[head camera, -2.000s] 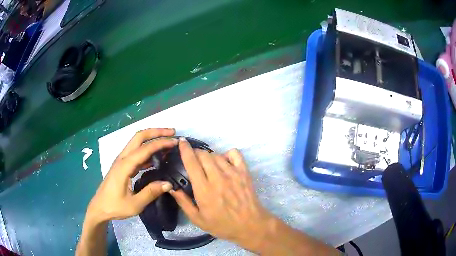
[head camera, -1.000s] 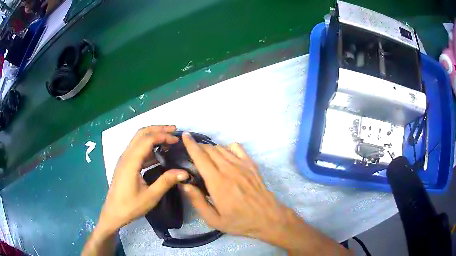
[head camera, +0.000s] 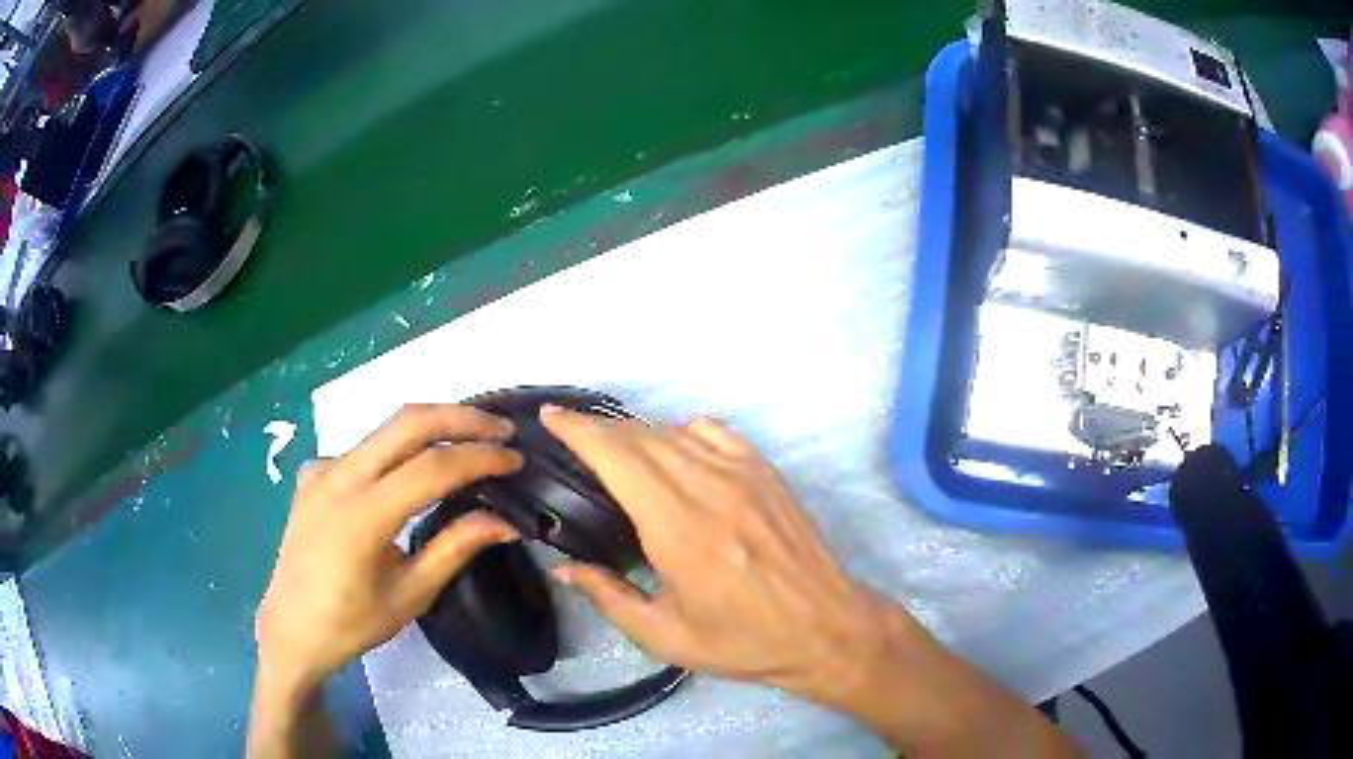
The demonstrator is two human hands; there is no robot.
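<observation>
Black headphones [head camera: 497, 615] lie on the white foam sheet [head camera: 742, 326], band curving toward the bottom. My left hand [head camera: 364, 534] holds the near earcup from the left, fingers on its top edge and thumb at the lower side. My right hand [head camera: 727, 556] is on the same earcup from the right, index finger on top and thumb held just off its lower side. A small slot shows on the cup between the hands. The far side of the cup is partly hidden by the fingers.
A blue tray [head camera: 927, 415] at the right holds a white-and-black screw feeder [head camera: 1143, 245] and dark hand tools. A thick black screwdriver [head camera: 1254, 593] stands at its front edge. Other headphones [head camera: 201, 245] lie on the green conveyor [head camera: 490, 134]. A pink object is at the right rim.
My right thumb has come away slightly from the earcup, and the fingers of both hands have shifted on it. The slot on the cup shows again. The view has shifted slightly.
</observation>
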